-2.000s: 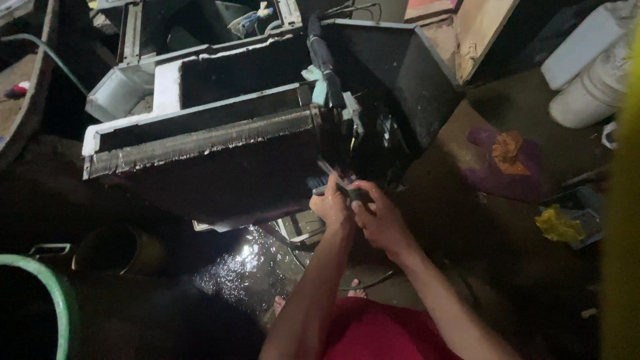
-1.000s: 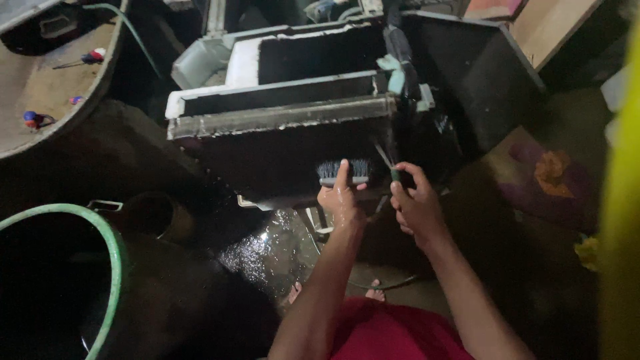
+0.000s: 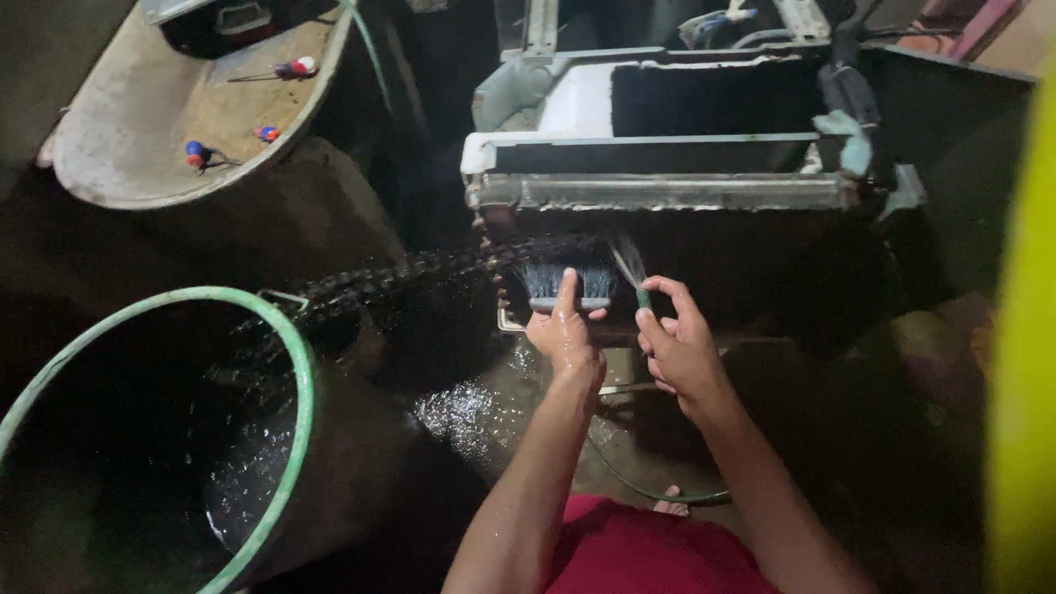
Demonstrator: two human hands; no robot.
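My left hand (image 3: 565, 326) grips a wide brush (image 3: 569, 285) with dark bristles pointing away from me, its index finger laid against the bristles. Just right of it, my right hand (image 3: 676, 338) pinches the end of a green hose (image 3: 644, 299), and water sprays from it toward the dark front of the unit. A stream of drops also arcs left, over the green-rimmed tub (image 3: 305, 388). Beyond both hands stands a large appliance casing, seemingly an air-conditioner unit, with a wet metal finned edge (image 3: 660, 191) along its near top.
At the upper left, a worn basin (image 3: 124, 157) holds a red-handled screwdriver (image 3: 293, 69) and small blue-and-red items (image 3: 196, 153). The hose (image 3: 635, 495) curves over the wet floor near a bare foot (image 3: 672, 503). A blurred yellow edge (image 3: 1023, 330) runs down the right side.
The view has shifted left, showing more of the basin and tub. The brush has come into plain sight in my left hand. Drops now fly left toward the tub, unlike in the earlier frames.
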